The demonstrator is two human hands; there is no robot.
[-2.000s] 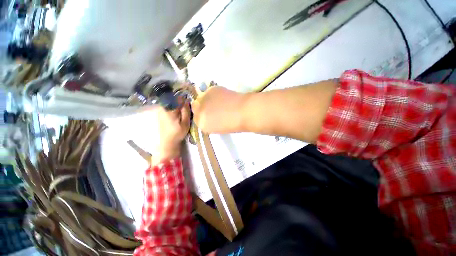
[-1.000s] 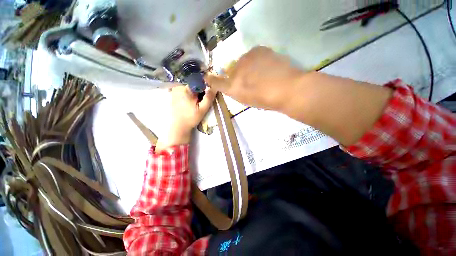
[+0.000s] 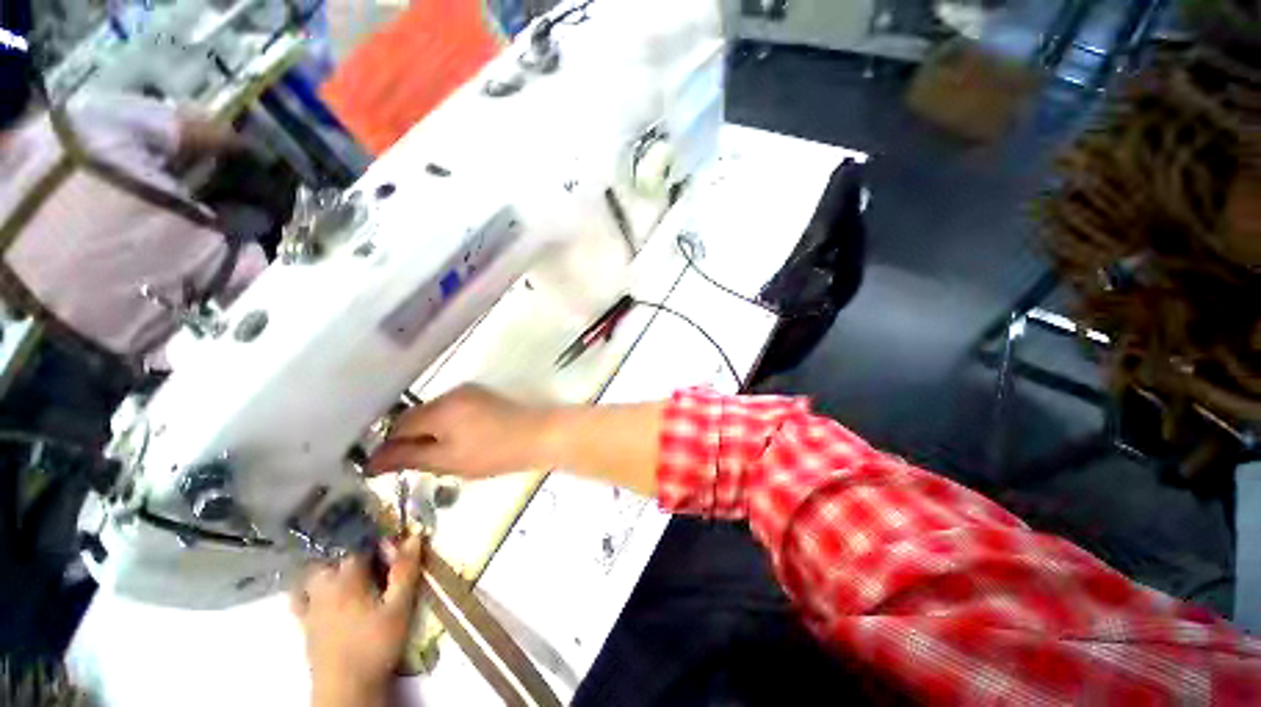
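A brown strap point(image 3: 477, 634) with a pale line along it runs from beside the needle area down to the lower edge. My left hand point(image 3: 353, 615) is at the lower left, fingertips at the strap's upper end under the machine head. My right hand point(image 3: 450, 431) reaches in from the right, fingers curled just behind the needle area; whether it holds anything is hidden. The white sewing machine point(image 3: 318, 380) stretches diagonally above both hands. The needle and presser foot are too blurred to tell apart.
Red-handled snips point(image 3: 599, 332) lie on the machine bed, with a thin dark cable point(image 3: 698, 327) beside them. A person in a pale top point(image 3: 118, 228) is at the upper left. A brown bundle point(image 3: 1162, 235) hangs at the right. An orange sheet point(image 3: 411, 72) is behind the machine.
The view has swung up and right, showing the whole machine and the room. My right hand has moved from the strap to behind the needle area. The bundle on the left has mostly left view.
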